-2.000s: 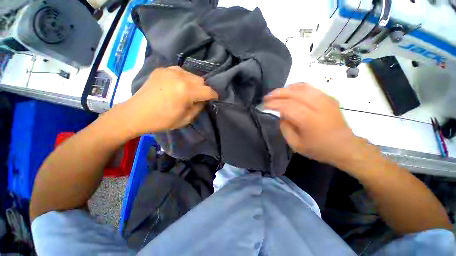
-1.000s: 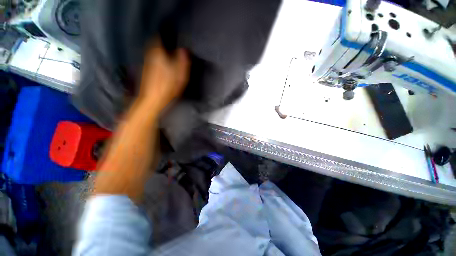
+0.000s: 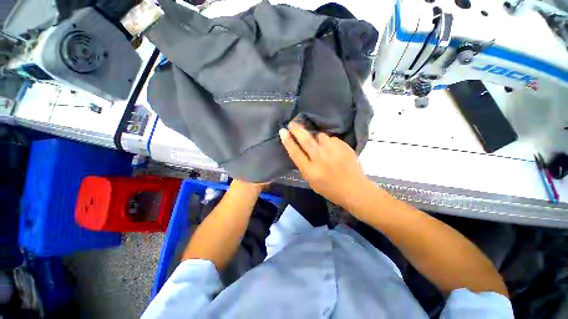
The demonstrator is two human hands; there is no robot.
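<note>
The dark grey garment [image 3: 249,81] lies bunched on the white machine table, left of the sewing head, and hangs a little over the table's front edge. A pale stitch line runs across it. My right hand [image 3: 321,156] is on the garment's near right part, fingertips on a fold of the cloth; whether they pinch it is not clear. My left hand [image 3: 252,185] is almost wholly hidden under the garment's near edge; only the wrist side shows.
The white JACK sewing head [image 3: 430,50] stands at the right, with a black phone [image 3: 482,115] and thin pens [image 3: 547,177] beyond. A grey machine housing [image 3: 87,53] is at the left. A red stool [image 3: 127,202] and blue crates [image 3: 53,193] stand below left.
The garment has come back from the blurred lift at the left and now lies spread on the table. My right hand has returned to view on it; my left hand has gone under it.
</note>
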